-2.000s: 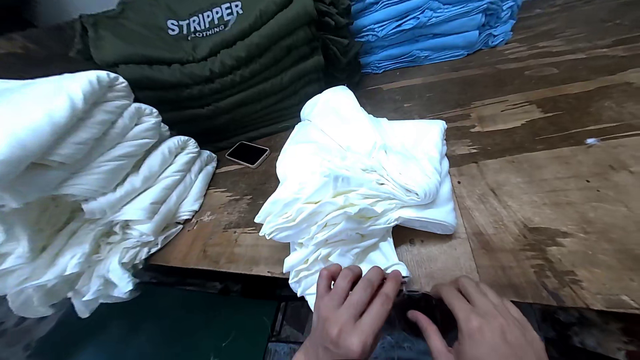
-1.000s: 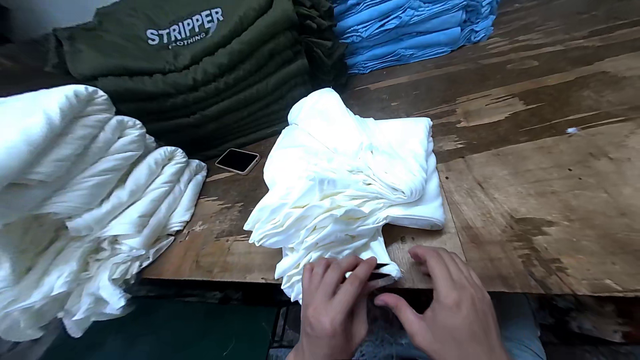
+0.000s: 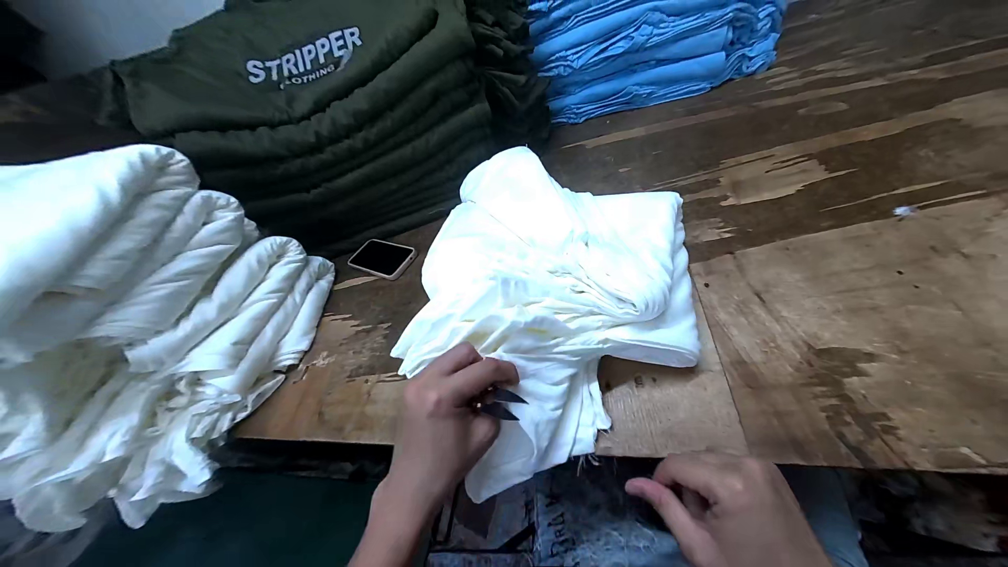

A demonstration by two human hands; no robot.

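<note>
A pile of white folded fabric (image 3: 551,244) lies in the middle of the wooden table, its loose lower part hanging over the front edge. My left hand (image 3: 453,402) is at the lower left of this pile, closed around small thread snips (image 3: 502,405) whose two dark blades point right, a little apart, over the cloth. Just off the table's front edge, to the right of the hanging cloth, is my right hand (image 3: 724,504), with fingers curled and thumb pointing left. Whether anything is between its fingers is hidden. Short loose threads hang from the cloth's lower edge.
More white garments (image 3: 157,299) are heaped at the left, hanging past the table edge. A stack of dark green printed shirts (image 3: 315,102) stands behind, beside a stack of light blue garments (image 3: 654,55). A smartphone (image 3: 383,259) lies between the white piles. A white scrap (image 3: 904,211) is at the right.
My hands, close together at the hanging cloth's end before, are now apart. The left has moved up onto the cloth with the snips; the right is off to the right. More cloth hangs over the edge.
</note>
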